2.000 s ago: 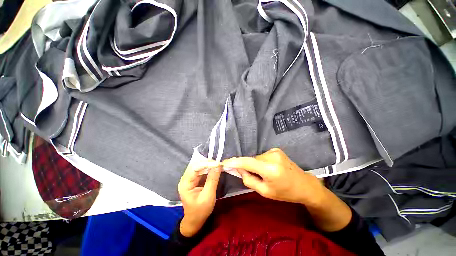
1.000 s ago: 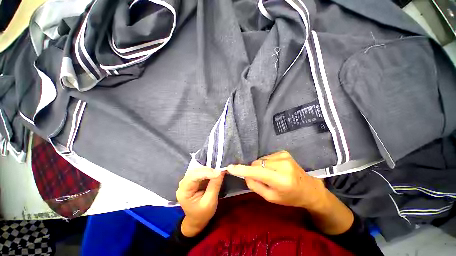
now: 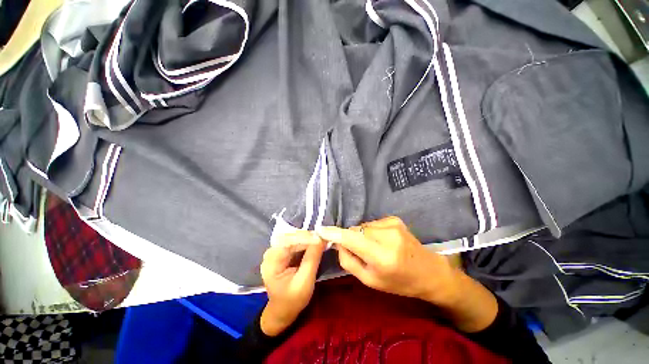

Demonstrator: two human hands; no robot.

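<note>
A grey garment (image 3: 213, 163) with white binding lies spread in front of me. My left hand (image 3: 290, 269) pinches its near edge, thumb against fingers, where a seam with paired white strips (image 3: 317, 192) meets the edge. My right hand (image 3: 384, 256) is closed at the same spot, its fingertips touching those of my left hand. A ring shows on a right-hand finger. No needle or thread can be made out between the fingertips. A black label (image 3: 425, 168) with pale lettering lies on the garment to the right of my hands.
A curled sleeve (image 3: 203, 43) lies at the upper left. A red plaid pad (image 3: 89, 256) lies on the white table (image 3: 171, 266) at the left, with a blue crate (image 3: 160, 334) below. More grey garments (image 3: 569, 274) lie at the lower right. A rounded pocket outline (image 3: 562, 121) shows at the right.
Both hands stay at the near edge. My left hand has shifted slightly to the right, and the striped seam above it has narrowed and moved slightly right. The rest of the garment looks unchanged.
</note>
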